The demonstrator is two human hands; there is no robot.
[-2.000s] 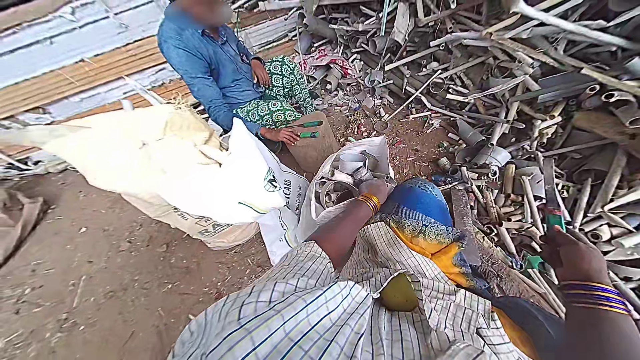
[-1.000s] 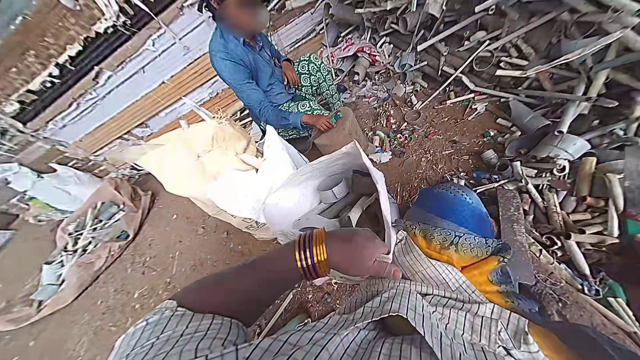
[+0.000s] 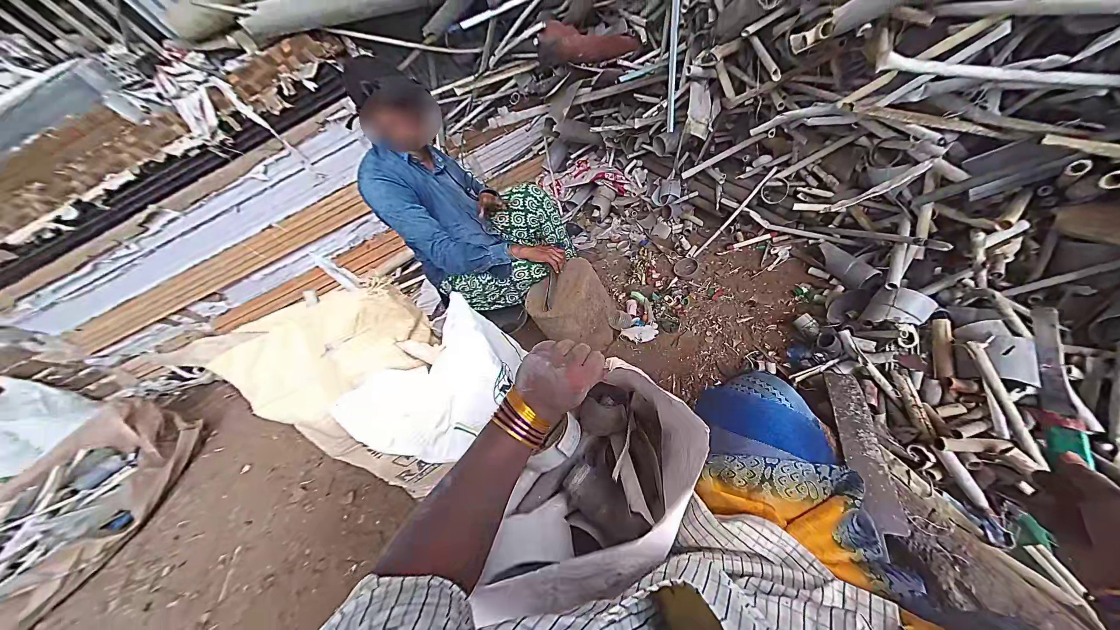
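Observation:
My left hand [image 3: 560, 381], with bangles on its wrist, is closed on the far rim of a white sack [image 3: 682, 490]. The sack stands upright against my lap, its mouth wide, with cut grey plastic pipe pieces [image 3: 588, 486] inside. At the right edge my right hand [image 3: 1072, 503], dark and partly cut off, grips a green-handled bladed tool [image 3: 1054, 376], its blade pointing up among the pipe scrap. Between the hands, my knee is covered by blue and yellow patterned cloth [image 3: 770, 429].
A co-worker [image 3: 437, 210] sits ahead, one hand on a brown sack [image 3: 573, 306]. White and tan sacks [image 3: 437, 402] lie left of mine. Scrap plastic pipes [image 3: 919, 201] are heaped at the right. A spread sack [image 3: 149, 490] of scrap lies at the left, and a plank [image 3: 862, 446] beside my knee.
My left hand has moved from the sack's near rim to its far rim, and the mouth now faces me more. My right hand, out of view one second ago, shows again at the right edge.

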